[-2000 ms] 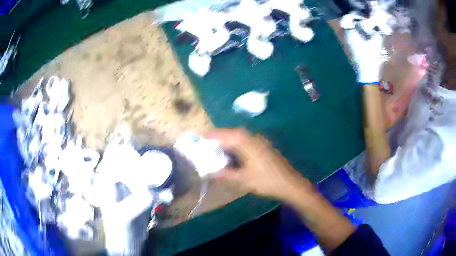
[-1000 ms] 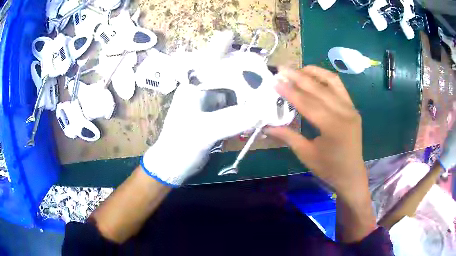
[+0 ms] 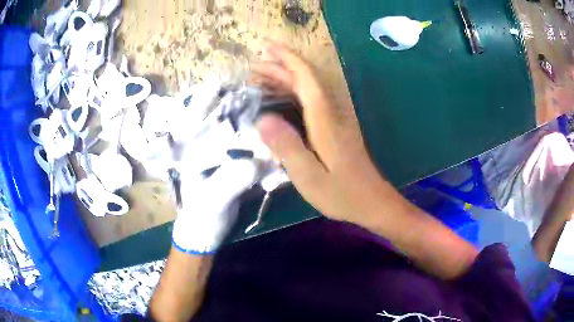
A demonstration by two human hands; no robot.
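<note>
My left hand [image 3: 211, 192], in a white knit glove with a blue cuff edge, grips a white toy vehicle body [image 3: 242, 148] over the tan board. A thin silver stem sticks out of the body towards the bench's near edge. My right hand [image 3: 318, 135], bare and blurred, is at the body's right end with the fingers curled around a dark part there, perhaps the tyre. The glare and the hands hide most of the body.
White sub-assemblies [image 3: 101, 126] are heaped at left beside a blue bin [image 3: 19, 100]. A squeeze bottle [image 3: 396, 33] and a dark pen-sized tool [image 3: 469, 28] lie on the green surface. Another person's arm [image 3: 554, 214] shows at far right.
The view has turned, so the bottle and tool sit higher in the picture. The body has tilted in my left hand, and my right hand has moved around to its far right end.
</note>
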